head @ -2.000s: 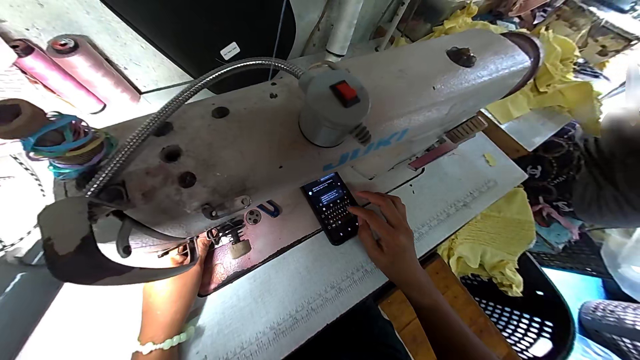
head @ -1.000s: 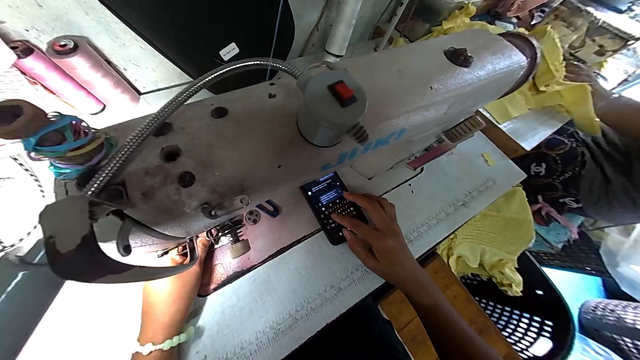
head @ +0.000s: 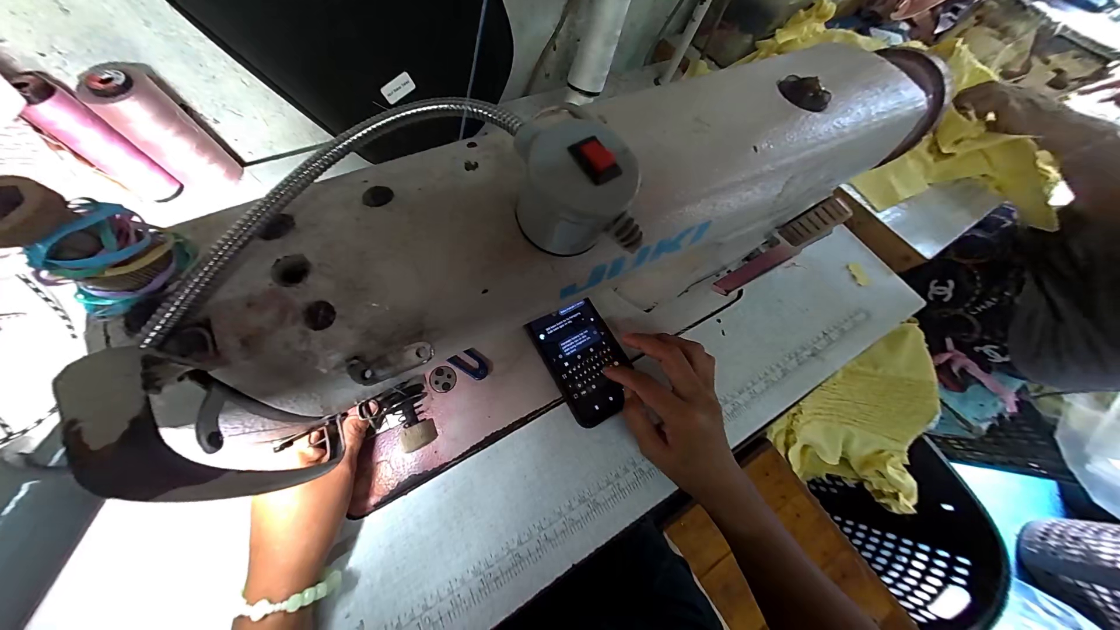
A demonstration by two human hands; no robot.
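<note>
A black smartphone (head: pixel 582 363) with a lit screen and an on-screen keyboard lies on the bed of a Juki industrial sewing machine (head: pixel 420 254). My right hand (head: pixel 678 402) is over its right edge, fingers apart, one fingertip at the keyboard; it does not grip the phone. My left hand (head: pixel 337 446) is at the needle end, behind the dark take-up guard, its fingers mostly hidden, so what they touch cannot be told. A beaded bracelet (head: pixel 293 599) circles the left wrist. The thread tension knob (head: pixel 418 435) sits just right of those fingers.
Yellow fabric (head: pixel 862 402) hangs by the table's right edge over a black plastic basket (head: pixel 949 534). Another person's arm (head: pixel 1041 131) reaches to yellow cloth at upper right. Pink thread cones (head: pixel 157 122) stand upper left. A lamp base with a red switch (head: pixel 577 184) sits on the machine arm.
My right hand's fingers have shifted slightly about the phone's keyboard and right edge. The other person's arm, further off two seconds ago, has come to the yellow cloth. My left hand has stayed put.
</note>
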